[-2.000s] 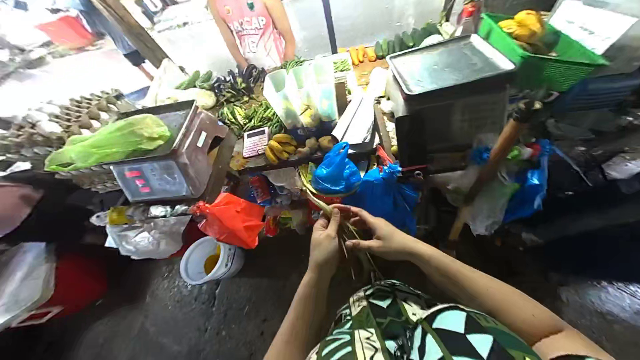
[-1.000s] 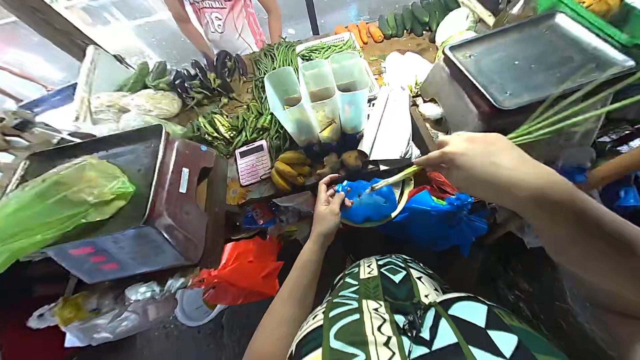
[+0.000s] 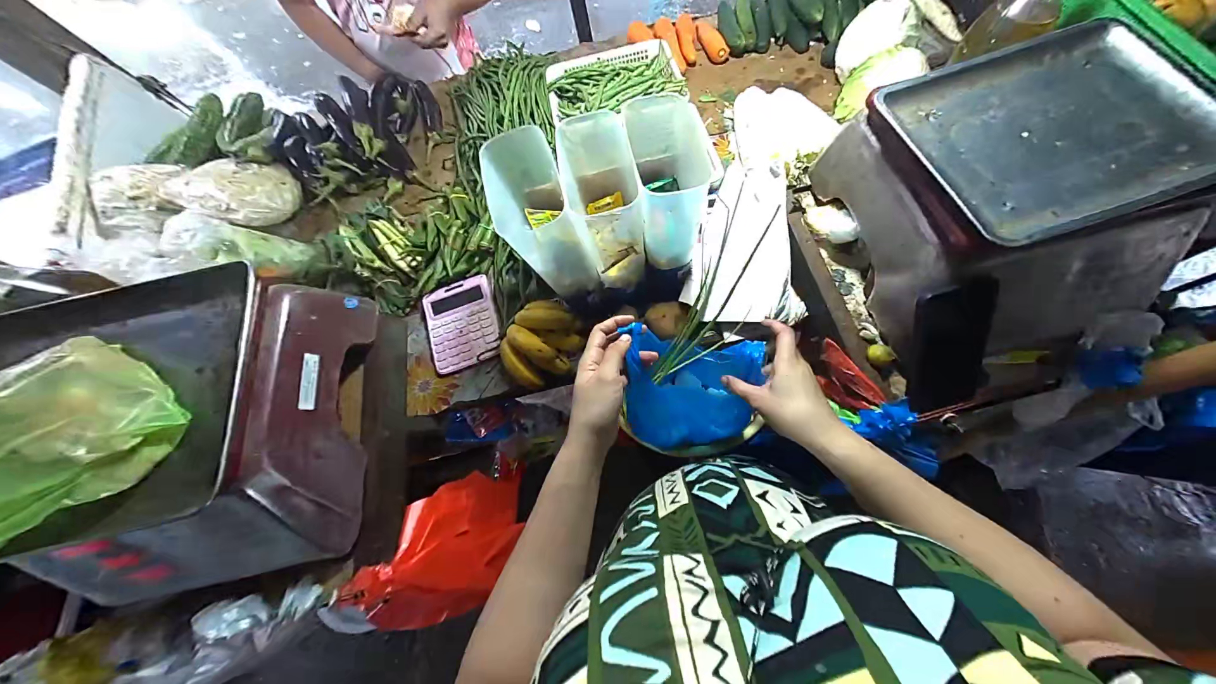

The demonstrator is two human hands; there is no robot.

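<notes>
A blue plastic bag (image 3: 689, 404) lies in front of my body, its mouth spread apart between my hands. My left hand (image 3: 600, 380) pinches its left edge with thumb and fingers. On the bag's right side, my right hand (image 3: 784, 385) has its thumb at the rim and its fingers spread; how firmly it grips is unclear. Long green onion stalks (image 3: 698, 332) stick up out of the bag, their lower ends inside it. Under the bag shows the rim of a round container (image 3: 689, 448). Bananas (image 3: 541, 342) and a pink calculator (image 3: 461, 323) are to the left of my left hand.
Weighing scales stand on both sides, the left one (image 3: 294, 408) bearing a green plastic bag (image 3: 85, 427), the right one (image 3: 1054, 133) with a metal tray. Three plastic holders (image 3: 608, 199), green beans (image 3: 508, 104), eggplants (image 3: 351, 123) and carrots (image 3: 674, 40) lie beyond. A person (image 3: 399, 33) stands across the stall.
The green stalks, held out to the right in my right hand a second ago, now stand in the blue bag. My right hand has come back left to the bag's edge.
</notes>
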